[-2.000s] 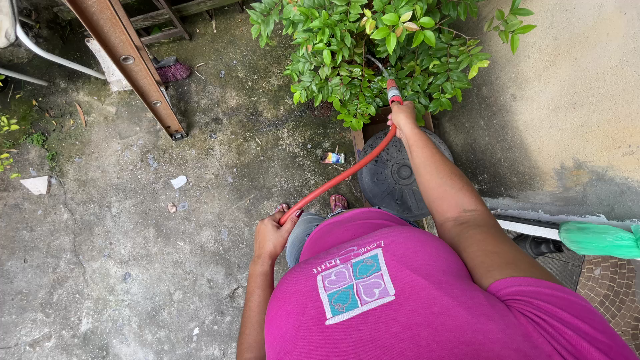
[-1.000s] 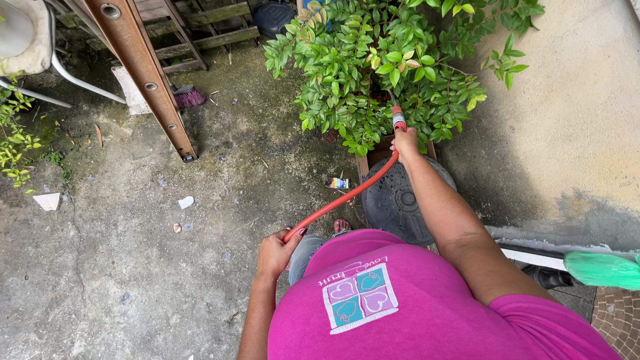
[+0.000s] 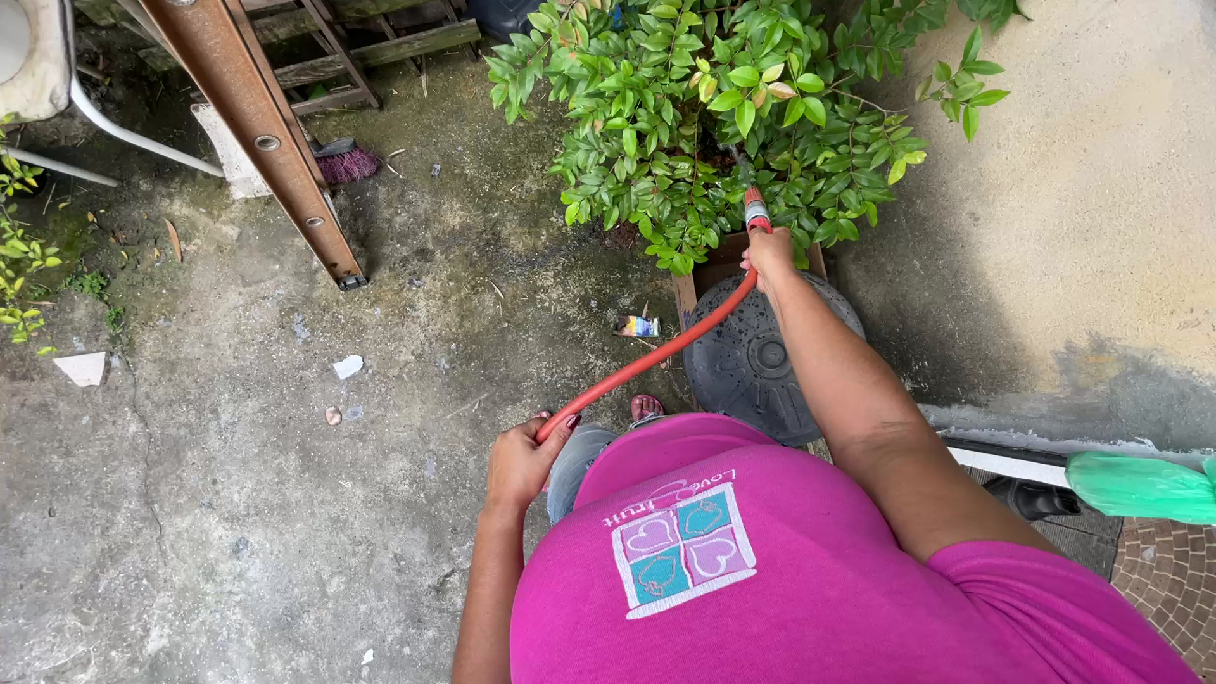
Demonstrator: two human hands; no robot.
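My right hand (image 3: 769, 256) grips the upper end of a red garden hose (image 3: 655, 359), just behind its red and grey nozzle (image 3: 756, 211). The nozzle points into a leafy green shrub (image 3: 655, 123), and a thin stream of water shows at its tip among the leaves. Lower and to the left, my left hand (image 3: 521, 464) is closed around the same hose, near my leg. Between my hands the hose runs in a gentle curve. The shrub's base is mostly hidden by leaves; part of a brown planter edge (image 3: 680, 299) shows below them.
A round dark plastic lid (image 3: 769, 353) lies by the planter, beside the wall (image 3: 1073, 190). A rusty metal ladder rail (image 3: 271, 142), a purple-bristled broom (image 3: 350, 164) and a white-legged chair (image 3: 142, 142) are at upper left. A green plastic bag (image 3: 1135, 486) is at right.
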